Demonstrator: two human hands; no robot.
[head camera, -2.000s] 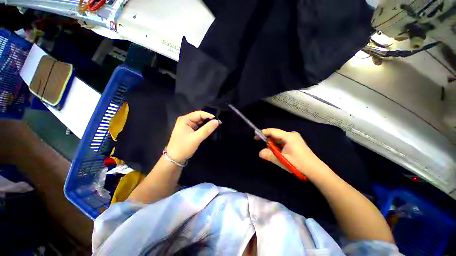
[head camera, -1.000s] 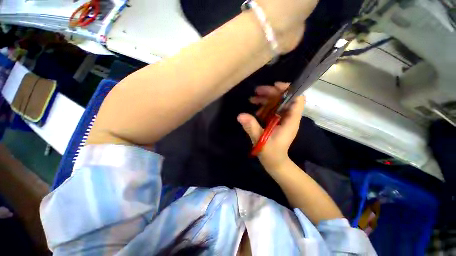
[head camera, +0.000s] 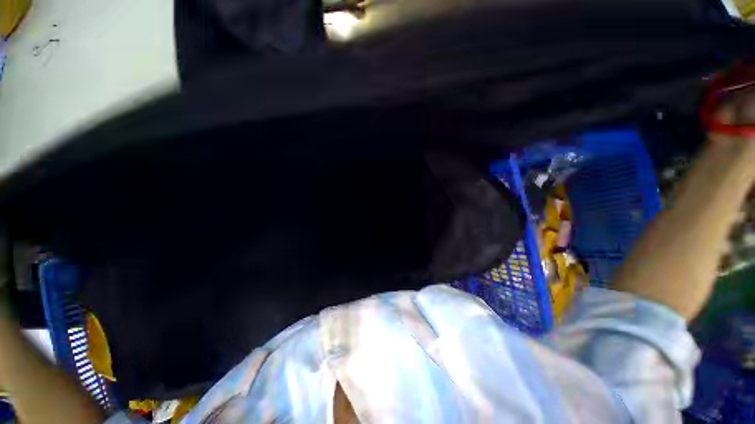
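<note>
A large black garment (head camera: 331, 166) is spread wide across the view, over my lap and up to the right edge. My right hand (head camera: 738, 112) is at the far right edge, partly cut off, with the red handles of the scissors (head camera: 714, 103) around its fingers. The scissor blades are not visible. The garment reaches close to this hand, but whether the fingers also grip it cannot be told. My left forearm shows at the lower left edge, and the left hand is out of the picture.
A blue crate (head camera: 648, 174) with yellow fabric pieces (head camera: 565, 281) stands at the right of my lap. Another blue crate (head camera: 58, 290) with yellow cloth (head camera: 98, 348) is at the lower left. A white table (head camera: 91, 66) lies at the upper left, with a bright light at the top.
My arms have moved apart, the right hand with the scissors far to the right, the left hand out of the picture. The black garment now stretches across the view, and the view has shifted right.
</note>
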